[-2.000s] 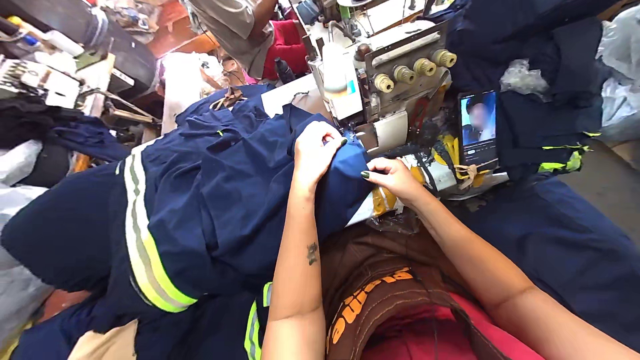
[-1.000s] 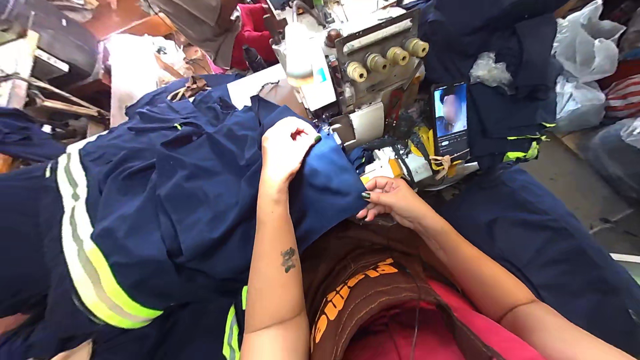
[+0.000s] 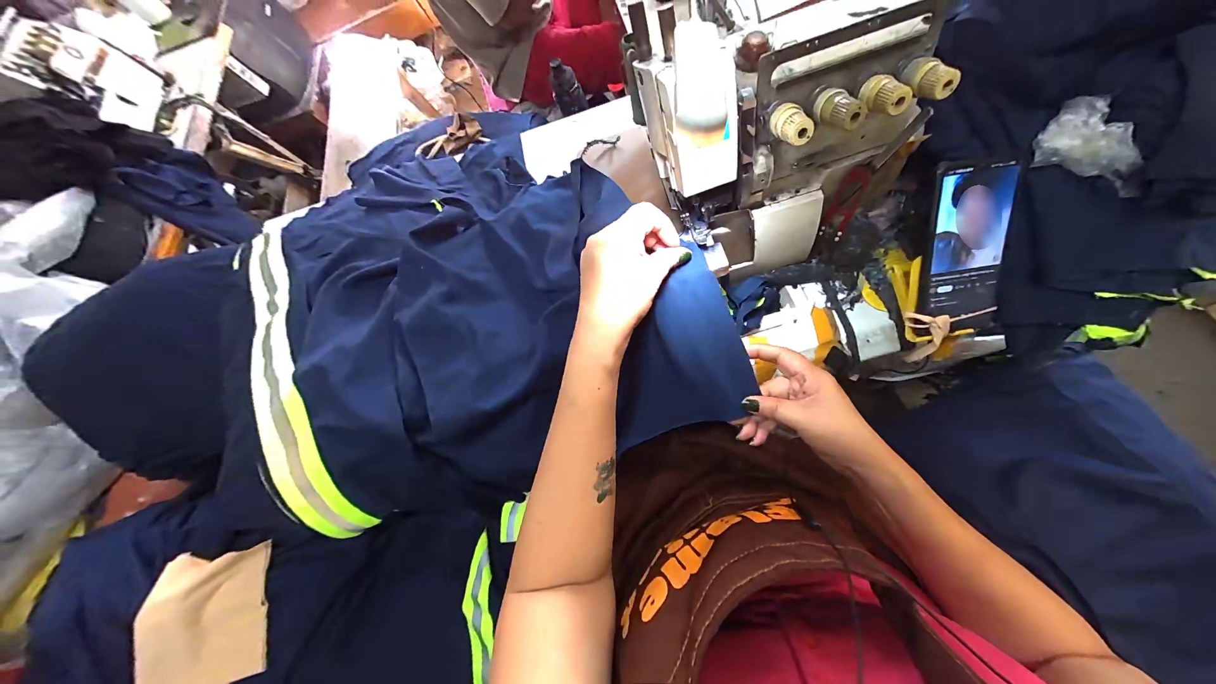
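Note:
A navy fabric garment [image 3: 475,313] with a reflective stripe [image 3: 280,380] spreads across the left and middle. Its edge runs to the needle and presser-foot area of an industrial overlock sewing machine [image 3: 798,104]. My left hand [image 3: 627,271] pinches the cloth just left of the presser foot, fingers curled. Nearer my body, my right hand [image 3: 798,399] holds the corner of the same panel between thumb and fingers.
Right of the machine stands a phone [image 3: 971,242] with a lit screen. Dark fabric [image 3: 1054,494] lies at the right, with a crumpled plastic bag [image 3: 1088,142] above. Brown paper [image 3: 204,613] rests at lower left. Another machine [image 3: 85,62] is at upper left.
My right hand has moved along the cloth edge from near the machine toward my body, and more of the panel's edge shows between my hands. My left hand stays by the presser foot.

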